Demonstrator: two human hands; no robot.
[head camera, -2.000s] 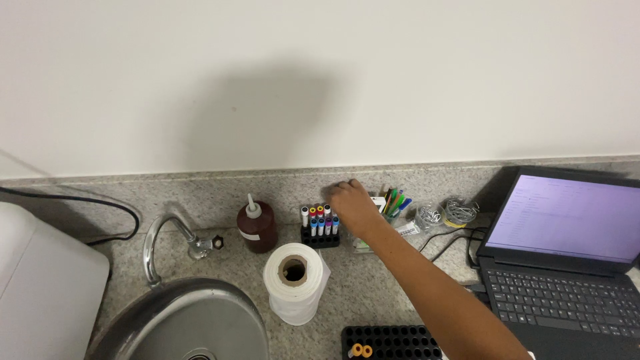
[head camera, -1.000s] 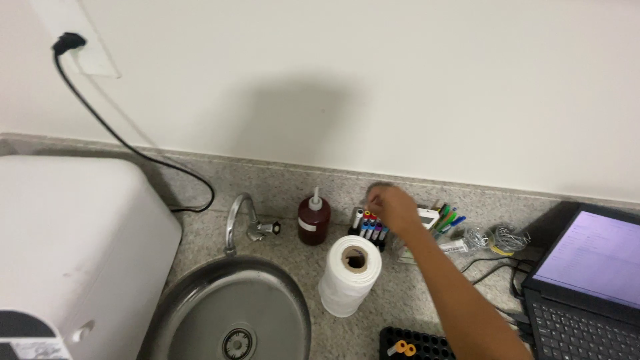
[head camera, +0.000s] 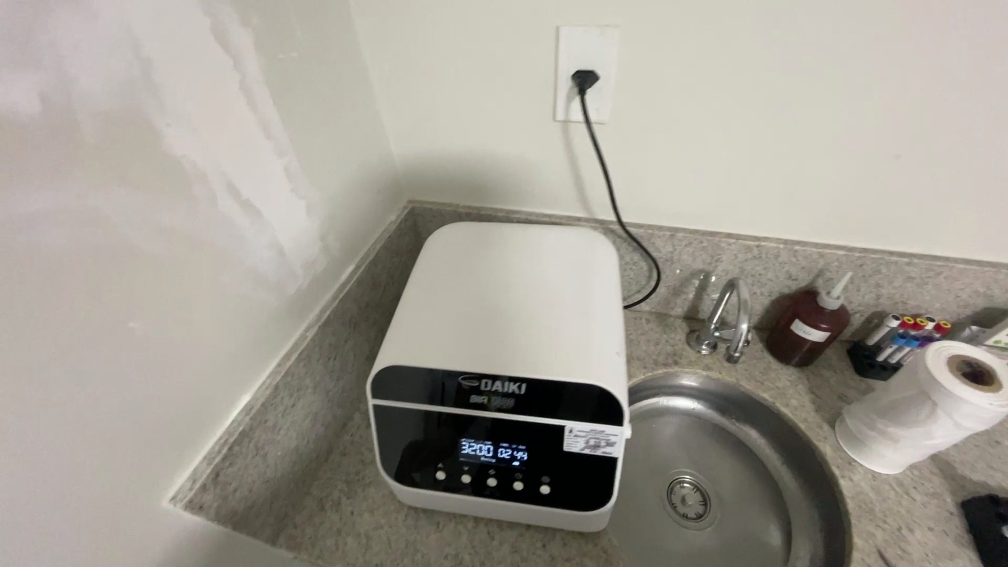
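Neither my left hand nor my right hand shows in the head view now. A white Daiki benchtop centrifuge (head camera: 504, 307) stands in the counter's corner, its lid down and its display lit above a row of round buttons. To its right lies a round steel sink (head camera: 732, 441) with a chrome tap (head camera: 728, 319) behind it. A brown squeeze bottle (head camera: 809, 327) with a pale nozzle stands beside the tap. Several capped blood tubes (head camera: 906, 340) sit in a black rack (head camera: 870, 364), partly hidden by a white roll (head camera: 921, 409).
The centrifuge is close to the left wall's granite upstand (head camera: 315, 354). A black power cable (head camera: 610, 181) runs down from a wall socket (head camera: 587, 51) behind it. Part of another black rack (head camera: 988, 524) shows at the lower right edge.
The view has swung far left to the centrifuge. My right hand, earlier over the tube rack, is out of view, as are the laptop and pens.
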